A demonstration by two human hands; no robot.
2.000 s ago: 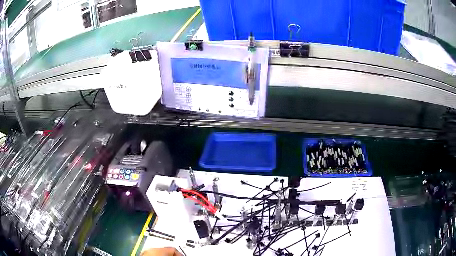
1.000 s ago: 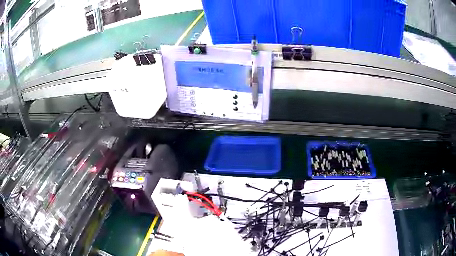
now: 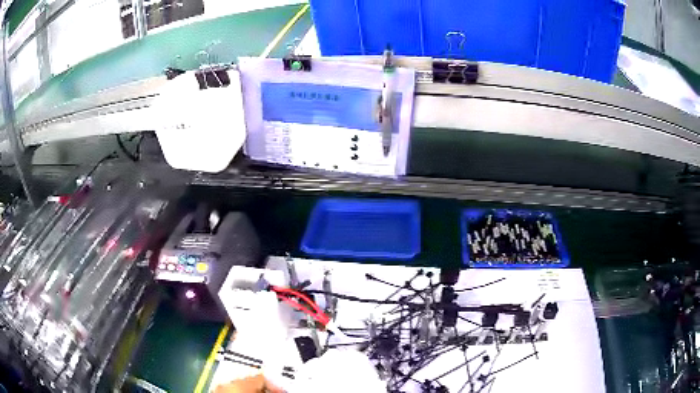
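Black cabled parts [image 3: 414, 341] lie in a loose tangle on the white work sheet [image 3: 564, 322]. A small white fixture [image 3: 257, 307] with short red leads [image 3: 303, 299] stands at the sheet's left. My left hand [image 3: 247, 384] shows only as bare skin at the bottom edge, below the fixture. A white gloved shape, seemingly my right hand [image 3: 345, 374], is at the bottom edge, right of the fixture and over the left part of the pile. Its fingers cannot be made out. What either hand holds is hidden.
A dark device with coloured buttons [image 3: 184, 267] stands left of the fixture. Behind are an empty blue tray [image 3: 362, 228] and a filled one [image 3: 465, 239]. Clear plastic trays [image 3: 69, 284] are stacked left. An instruction sheet [image 3: 322, 138] and white container [image 3: 201, 127] hang from the rail.
The white gloved shape was absent two seconds ago, reached up beside the red leads one second ago, and is now lower. The bare skin remains at the bottom edge. The view shifts slightly.
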